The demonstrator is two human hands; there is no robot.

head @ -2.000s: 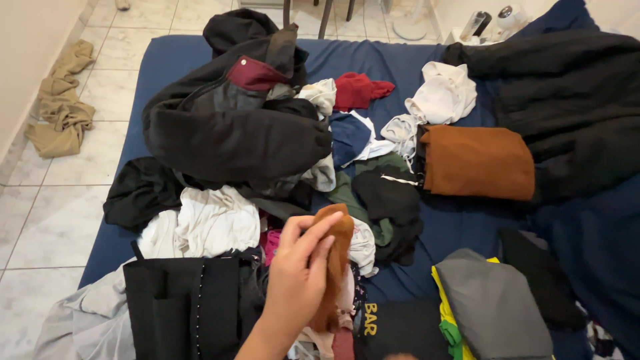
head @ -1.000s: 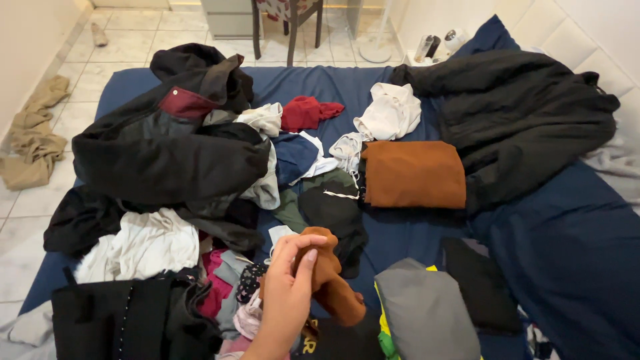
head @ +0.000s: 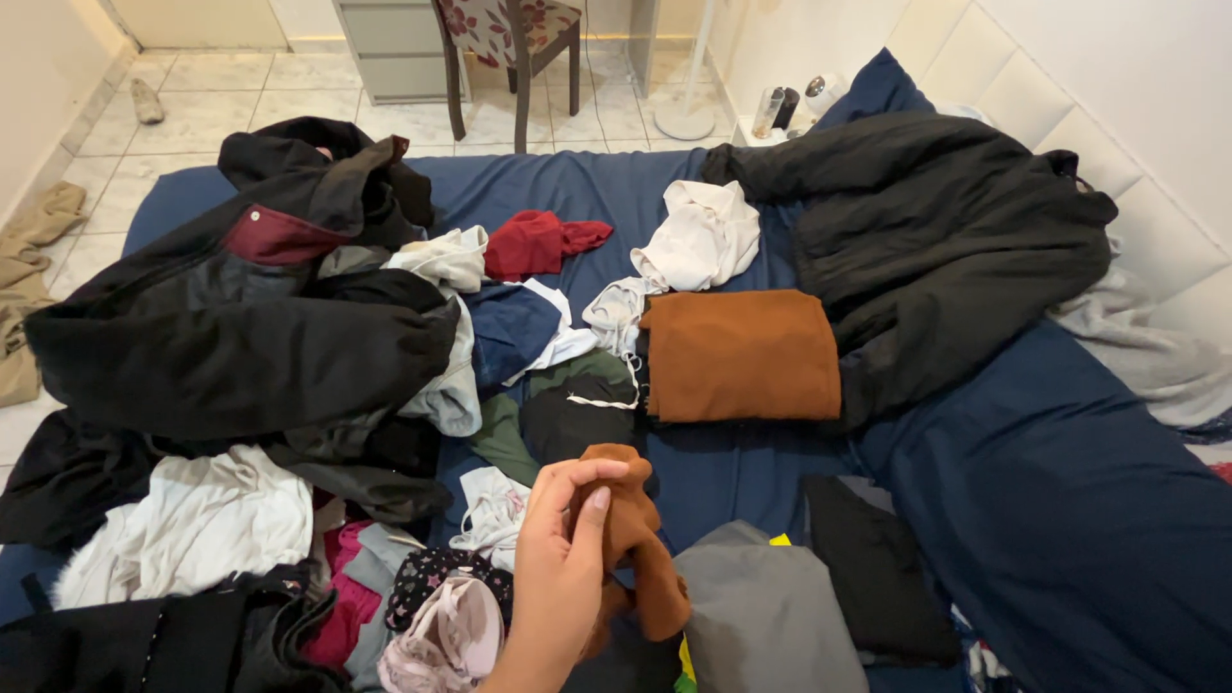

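Observation:
My left hand (head: 568, 549) reaches up from the bottom centre, its thumb and index finger pinching a rust-brown cloth garment (head: 630, 529) that hangs crumpled to the right. My right hand is out of view. Beyond the held cloth, a folded rust-brown fabric (head: 741, 356) lies on the navy bedsheet (head: 736, 481). A black garment (head: 577, 423) with a white cord lies just behind my left hand. To its right is a folded grey garment (head: 770, 606), with a folded black garment (head: 876, 577) beside it. A pale pink garment (head: 448, 640) is at its left.
Black jackets (head: 241, 356) are heaped at the left, above a white garment (head: 207, 520). Another black jacket (head: 943, 231) lies at the right by a navy pillow (head: 1068, 500). Red (head: 539, 243) and white clothes (head: 698, 236) lie farther back. A chair (head: 520, 48) stands beyond the bed.
The brown cloth in my left hand hangs in a different shape, and its lower part now extends to the right. The view has shifted, showing more of the chair and the right side.

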